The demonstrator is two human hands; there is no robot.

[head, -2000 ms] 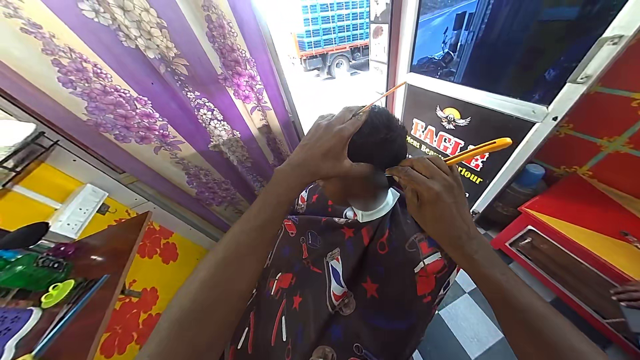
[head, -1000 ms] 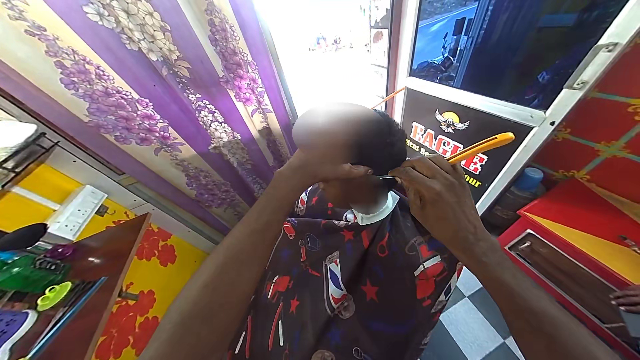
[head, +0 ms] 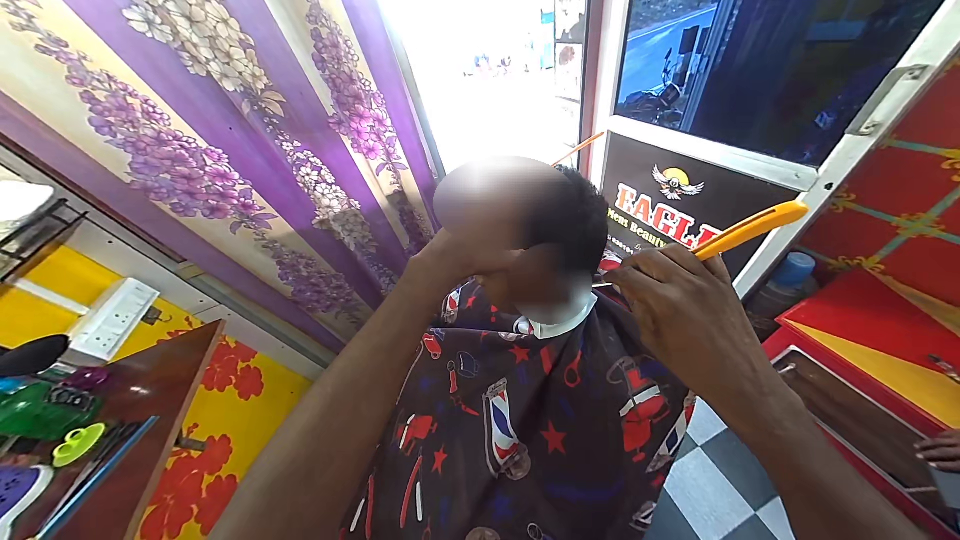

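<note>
A person sits in front of me, wearing a dark barber cape printed with red, white and blue barber tools. A white neck strip circles the neck. My right hand grips a yellow-handled straight razor, its blade end pointing to the side of the neck below the dark hair. My left hand lies against the person's head; a blur hides most of its fingers, so its grip cannot be told. A thin orange stick shows beyond the head.
On the left, a brown wooden shelf holds a green bottle, combs and other items. A purple floral curtain hangs behind it. To the right are a glass door with a sign, a red cabinet and another person's hand.
The left hand has shifted lower on the head. The razor's blade end has moved slightly away from the head. The blue truck outside has gone from the doorway.
</note>
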